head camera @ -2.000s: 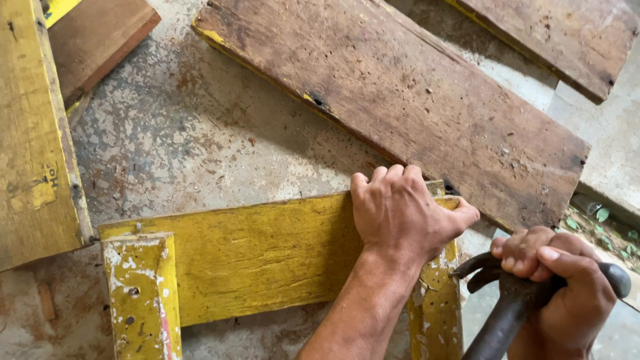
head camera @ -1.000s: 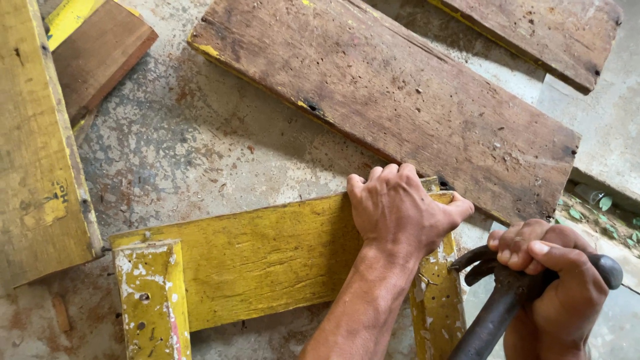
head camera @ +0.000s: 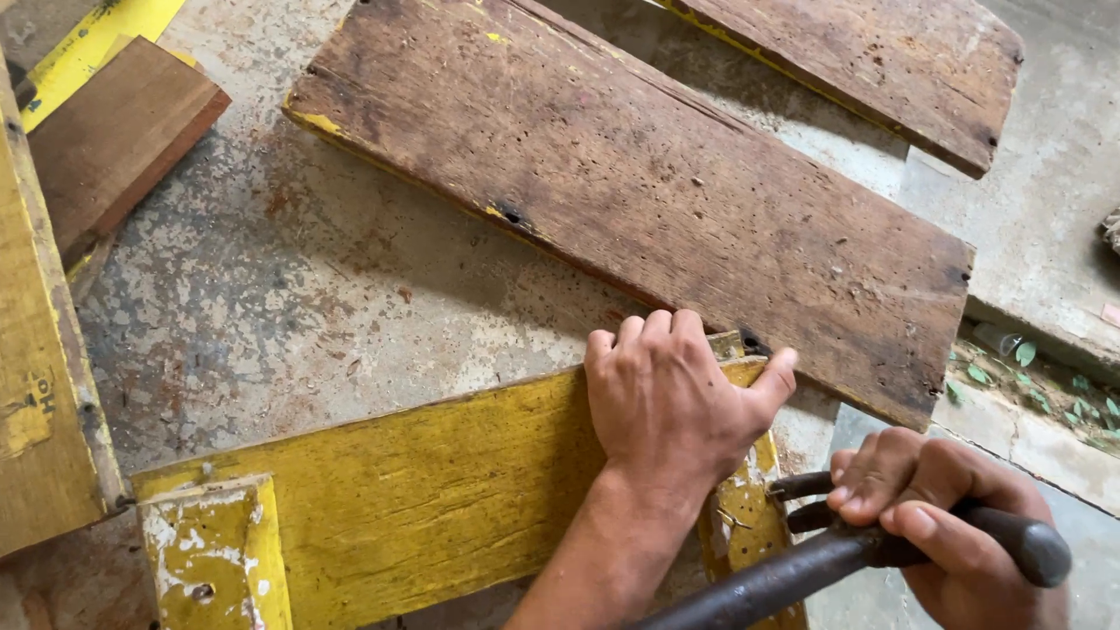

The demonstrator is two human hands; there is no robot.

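Observation:
My left hand grips the upper edge of a yellow-painted wooden board, near its right end, thumb out to the right. My right hand is closed around the head of a dark metal claw hammer, whose handle runs down to the lower left. The hammer's claw points left, at a narrow yellow cross-piece with chipped paint, where a bent nail sticks out. Whether the claw touches the wood I cannot tell. A second chipped cross-piece lies over the board's left end.
A weathered brown plank lies diagonally just beyond my left hand, with another plank at upper right. A yellow board and a short brown wood block are on the left. Small plants grow beside the concrete floor.

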